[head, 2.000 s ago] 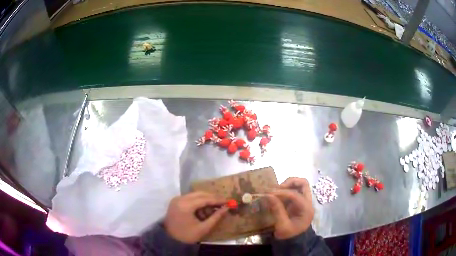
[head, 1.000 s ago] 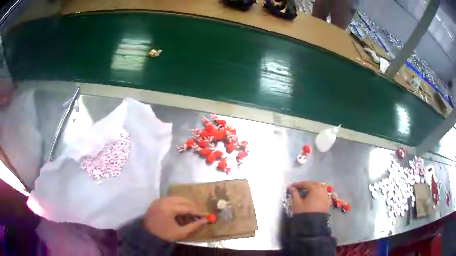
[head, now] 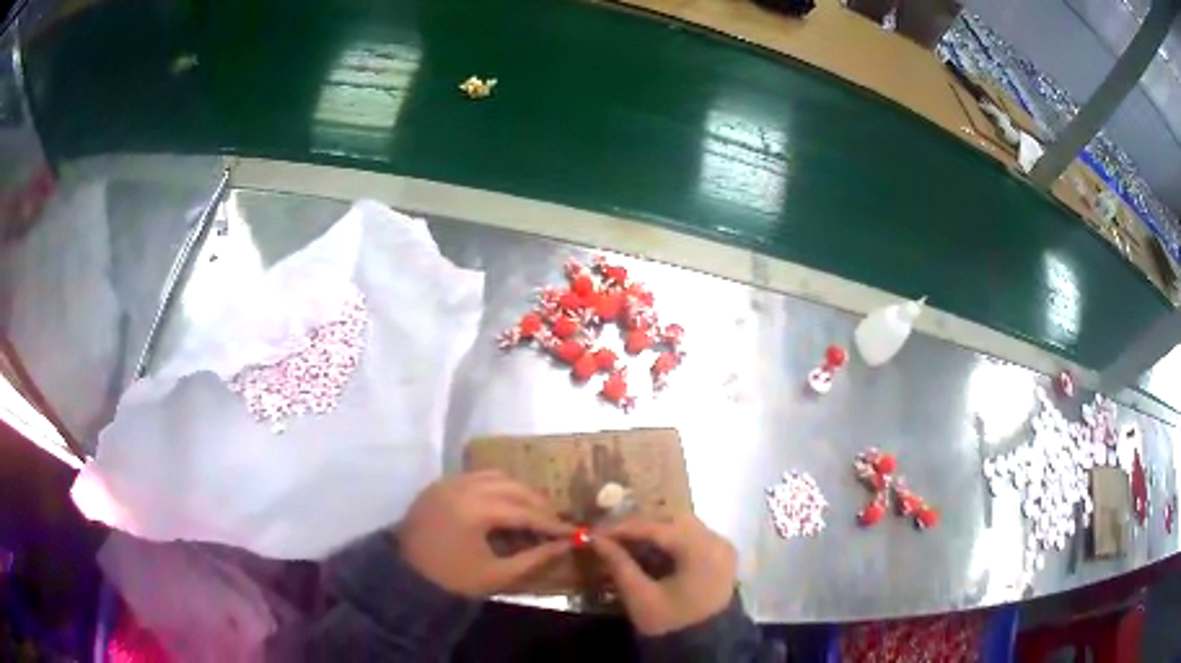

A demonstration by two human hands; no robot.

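Note:
My left hand [head: 479, 534] and my right hand [head: 674, 570] meet over the front of the brown work board [head: 654, 466]. A small red figure piece [head: 582, 535] is pinched between the fingertips of my left hand. My right fingertips touch its right side; a tiny whitish bit shows there, too small to make out. A pale glue dab [head: 610, 495] lies on the board just behind the fingers. A heap of small patterned parts [head: 795, 504] is right of the board. Several red pieces [head: 605, 306] are piled behind the board.
A white sheet [head: 389, 453] with patterned parts lies left. A metal rod [head: 181, 275] is at the left. A white glue bottle [head: 888, 332] and a sample figure [head: 828, 369] stand at the far edge. White discs [head: 1043, 479] spread right. A green belt [head: 557, 123] runs behind.
My right hand has come back from the small patterned heap to the board and meets my left hand at the red piece. The camera view has shifted.

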